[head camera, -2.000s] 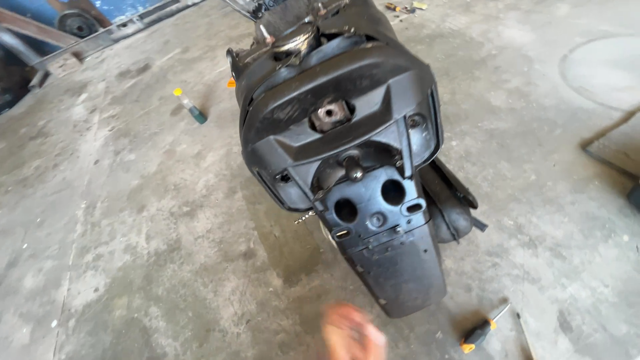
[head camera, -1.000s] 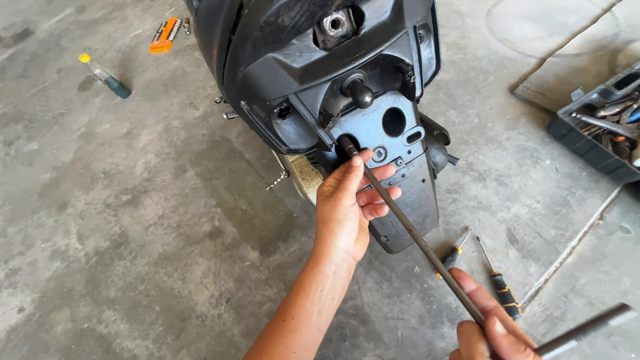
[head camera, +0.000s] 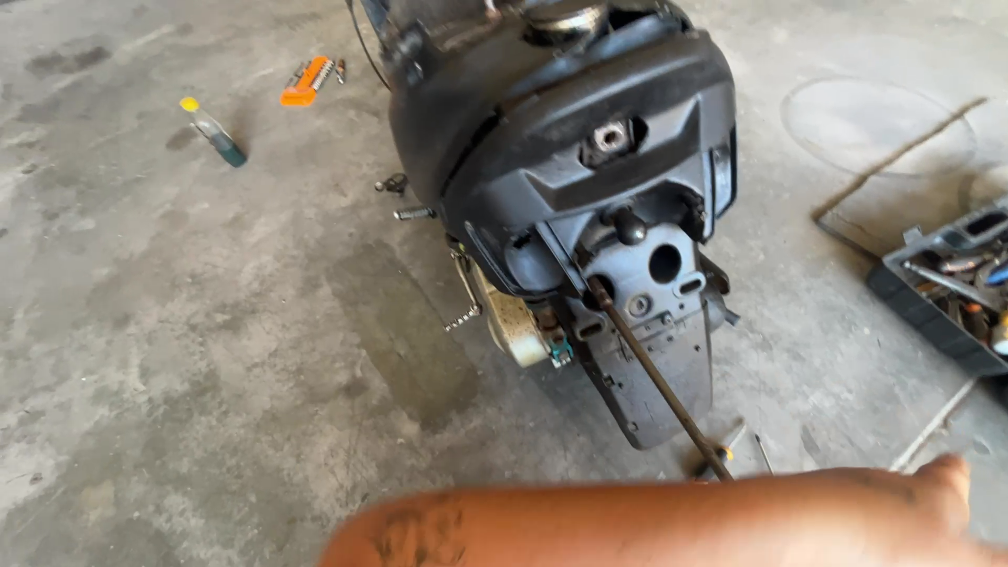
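My left forearm stretches across the bottom of the view, and my left hand (head camera: 949, 504), blurred, is at the right edge; its fingers cannot be made out. My right hand is out of sight. A long metal rod tool (head camera: 657, 378) has its tip in the left round hole of the grey metal bracket (head camera: 639, 264) at the rear of a motorcycle or scooter; its lower end is hidden behind my forearm. Above the bracket are a rounded black knob (head camera: 630, 227) and the black plastic tail cover (head camera: 551, 150). A dark mudguard (head camera: 661, 386) hangs below.
An open toolbox (head camera: 921, 315) with several tools stands on the concrete floor at right. Partly hidden screwdrivers (head camera: 726, 454) lie beyond my forearm. At upper left are an orange bit holder (head camera: 309, 83) and a yellow-capped bottle (head camera: 213, 134). A kickstart lever (head camera: 465, 315) sticks out left.
My left hand has left the rod near the bracket, and its arm now reaches across to the right. The right hand has gone from view. The rod's tip is still at the left hole.
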